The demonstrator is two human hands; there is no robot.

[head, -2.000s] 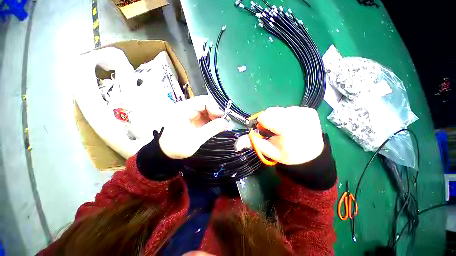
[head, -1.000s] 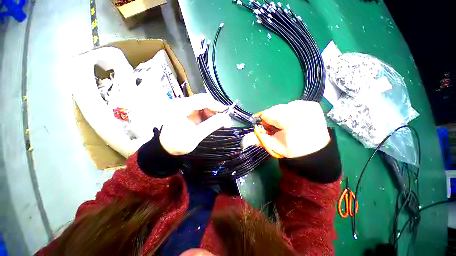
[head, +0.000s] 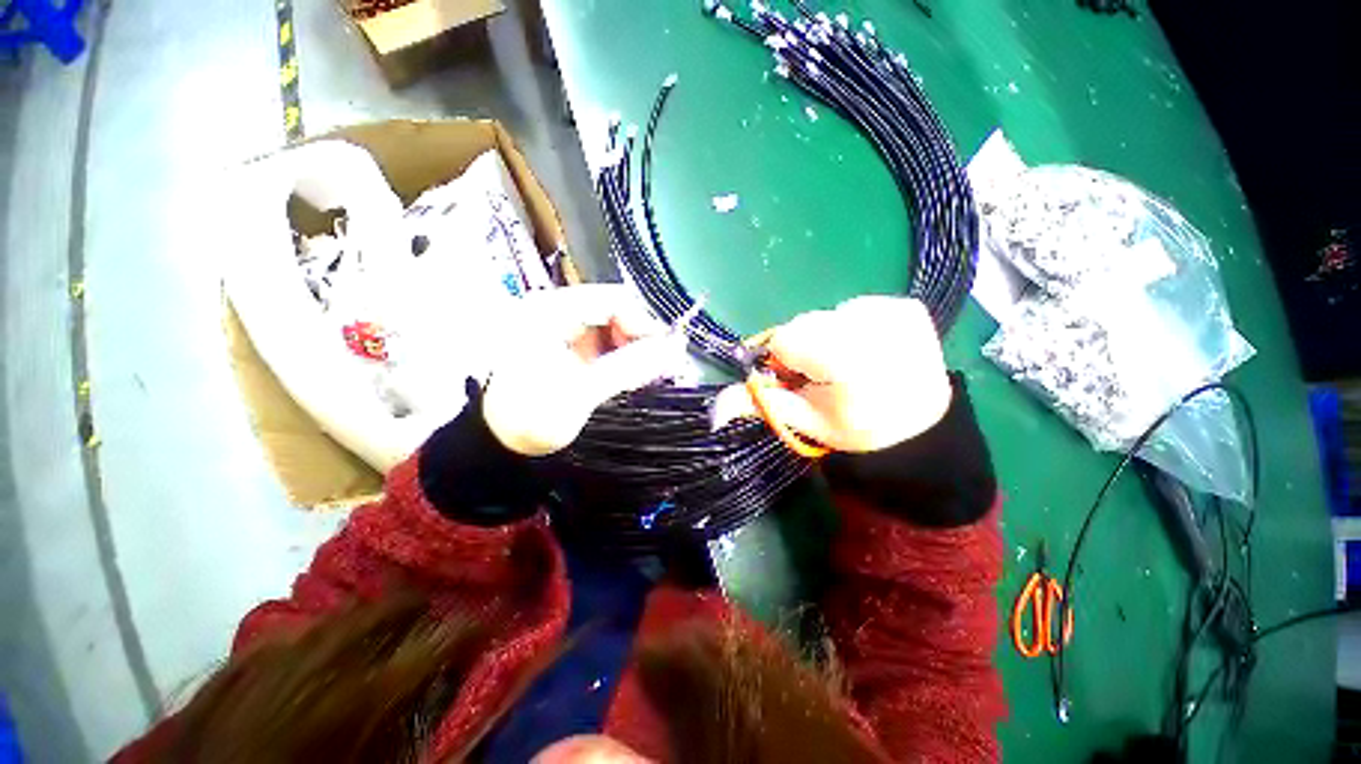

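A curved bundle of black cables (head: 923,194) with silvery ends lies on the green bench and passes under my hands to the lap. My left hand (head: 575,366) pinches a cable end (head: 690,317) with a whitish tip between thumb and fingers. My right hand (head: 854,376) holds orange-handled scissors (head: 788,424), their blades close to the left fingertips. Both hands are overexposed, so finger detail is lost. Whether the blades touch the cable cannot be told.
A clear bag of small parts (head: 1097,284) lies right of the bundle. Spare orange scissors (head: 1040,615) and loose black cables (head: 1216,597) lie at the right. A carton with white liner (head: 269,426) stands at the left, a smaller carton (head: 426,33) beyond.
My right hand with the scissors moved slightly right and back left. The left hand shifted only a little and keeps its pinch. The view wobbled slightly.
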